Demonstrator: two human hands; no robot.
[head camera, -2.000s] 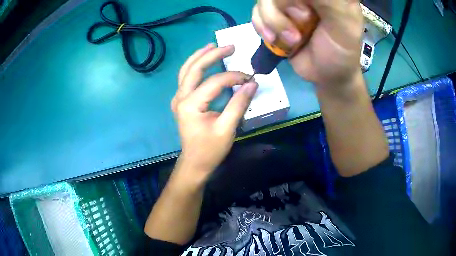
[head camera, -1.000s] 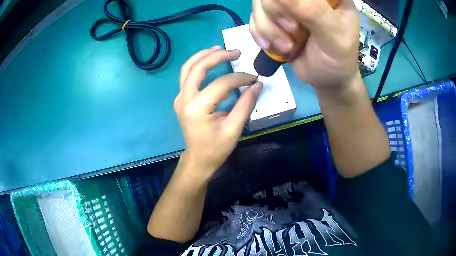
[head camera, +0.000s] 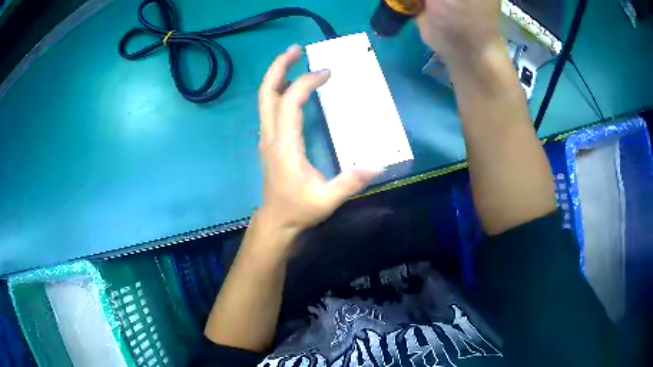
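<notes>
The unit with its white cover (head camera: 361, 104) lies on the bench mat near the front edge, slightly tilted. A small dark dot shows at its far right corner. My left hand (head camera: 293, 158) is spread along the cover's left side, its thumb at the near end and fingertips at the upper left edge. My right hand (head camera: 458, 25), cut off by the top edge, holds the orange electric screwdriver (head camera: 394, 14), its black nose beyond the cover's far right corner. The black power cable (head camera: 208, 64) runs from the far end to a coil with a yellow cable tie (head camera: 168, 37).
The white screw feeder (head camera: 526, 54) stands at the right, partly behind my right forearm. A black cord (head camera: 562, 64) hangs in front of it. A green crate (head camera: 97, 308) is at the lower left and a blue crate (head camera: 576, 193) at the right, both film-lined. Yellow-green tape edges the bench.
My right hand has lifted the screwdriver up and away from the middle of the cover. My left fingers have left the driver tip and opened around the unit's left side.
</notes>
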